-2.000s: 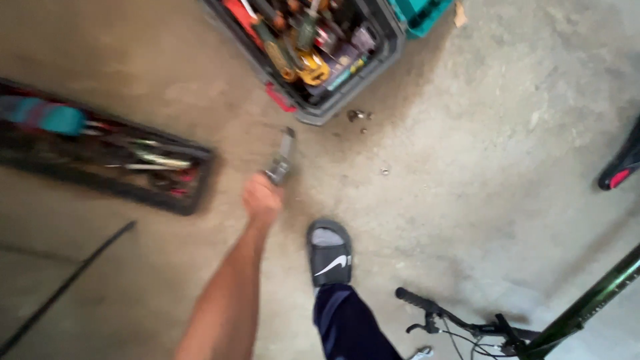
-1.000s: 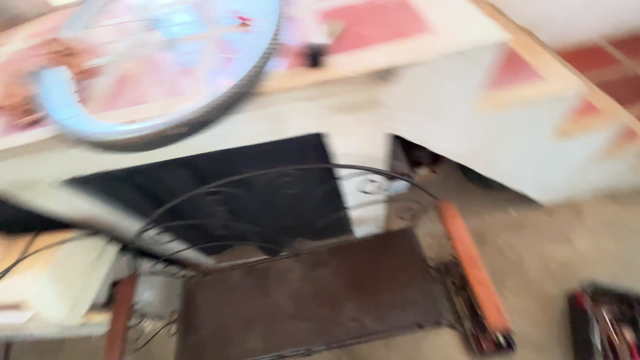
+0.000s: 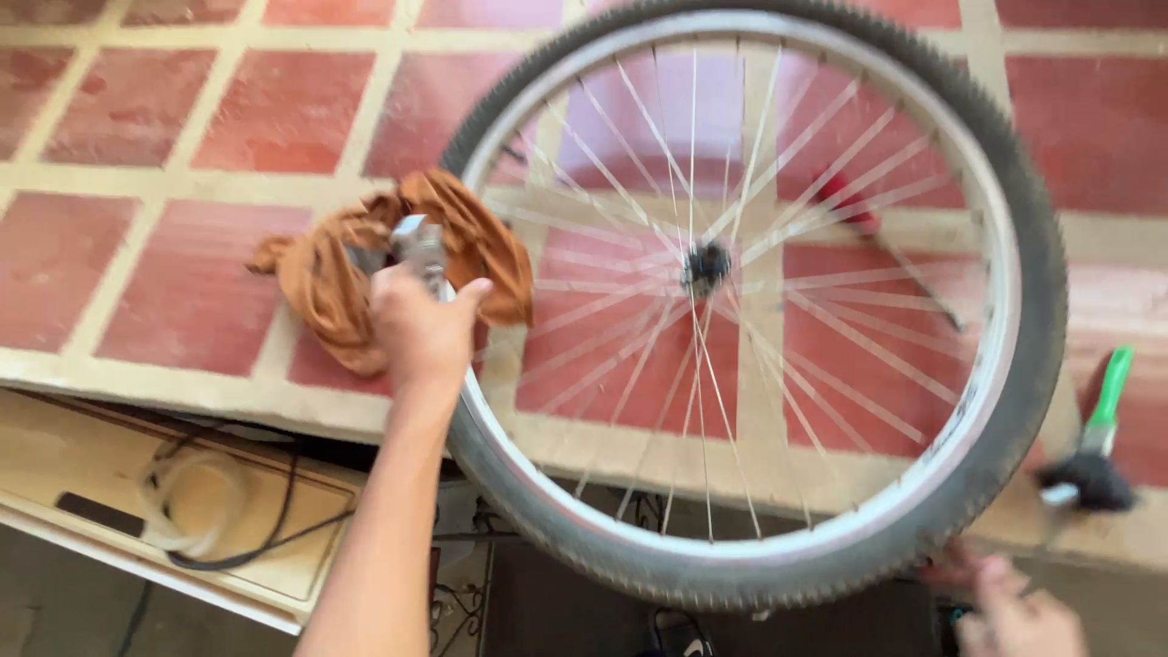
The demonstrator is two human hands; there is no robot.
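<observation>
My left hand is closed around a metal hand tool, whose kind I cannot tell, at the left rim of a bicycle wheel. Behind that hand an orange-brown cloth is bunched against the tyre. The wheel lies flat on the tiled surface, its front part over the edge, with the sprocket cluster at its centre. My right hand is blurred, low at the right beside the tyre; whether it holds anything is unclear. Through the spokes shows a red-handled screwdriver.
A green-handled brush lies right of the wheel near the surface's edge. Below at the left, a cream panel carries a coil of clear tubing and a black cable. Dark metalwork shows under the wheel.
The view has moved from the floor and toolboxes to the tiled surface with the wheel. The left hand held a metal tool over the floor and is now at the wheel; the right hand has come into view.
</observation>
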